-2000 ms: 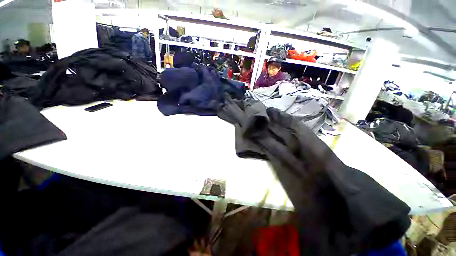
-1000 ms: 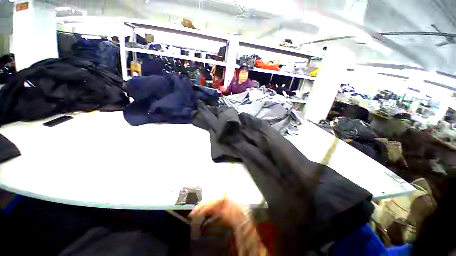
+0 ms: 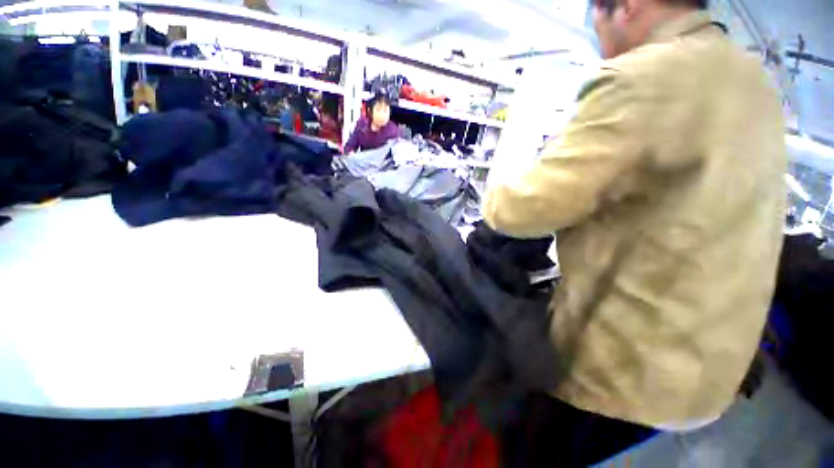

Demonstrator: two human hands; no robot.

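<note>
Neither of my hands is in the picture. A dark grey coat [image 3: 439, 283] lies across the right part of the white table [image 3: 183, 311] and hangs over its front edge. A navy garment heap [image 3: 197, 164] lies on the table behind and left of it. Grey garments [image 3: 411, 178] are heaped at the back. A small patterned piece with a dark block [image 3: 275, 372] lies at the table's front edge.
A person in a tan jacket [image 3: 663, 219] stands close at the right, beside the coat. Another person [image 3: 373, 125] is behind the table near white shelves [image 3: 229, 67]. A red stool [image 3: 425, 434] is below the table edge. Black garments [image 3: 50, 151] are heaped at left.
My view has turned to the right, so table things sit further left. A person in a tan jacket has come into view. The blurred hand at the lower middle is gone from the picture.
</note>
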